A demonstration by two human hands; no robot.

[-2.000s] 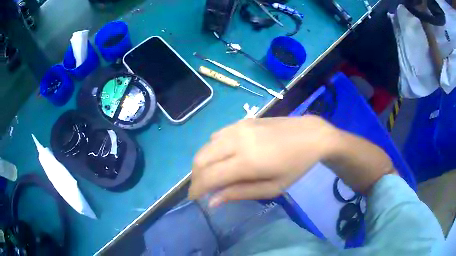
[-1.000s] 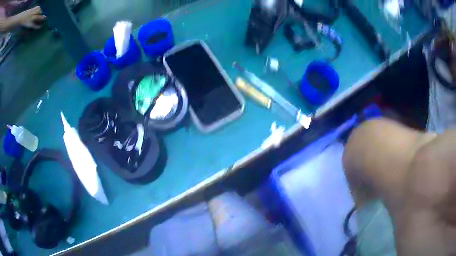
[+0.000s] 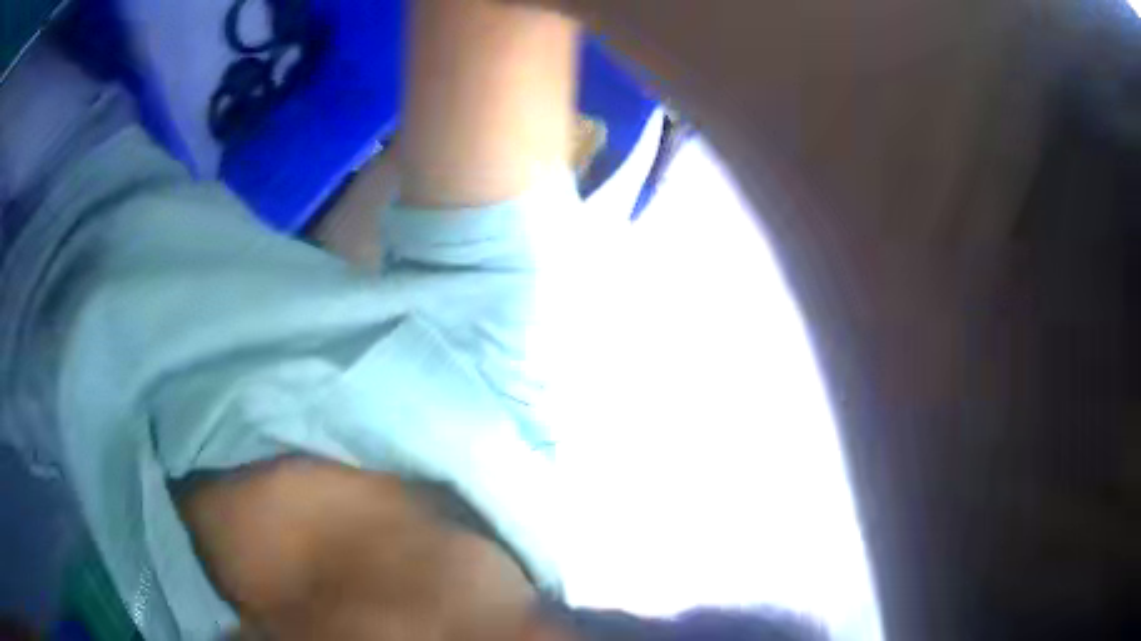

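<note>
The view is strongly tilted and blurred. A bare forearm (image 3: 488, 107), apparently my right, runs to the top edge from a pale green sleeve (image 3: 463, 244). A large dark brown blur (image 3: 976, 313) fills the right side very close to the lens; it may be my right hand, but its fingers and any hold are unclear. My left hand cannot be made out. Black looped parts, apparently headphones (image 3: 257, 75), lie in the blue bin (image 3: 313, 144) at the upper left.
Pale green clothing (image 3: 213, 326) covers the left and middle. A brown, skin-like area (image 3: 338, 551) is blurred at the bottom. Bright white glare fills the centre right. Part of a grey-blue garment (image 3: 50, 150) shows at the left edge.
The view has swung away from the green bench, phone, cups and tools, which are gone from the picture. The bin has shifted to the upper left. The dark blur now covers the right side.
</note>
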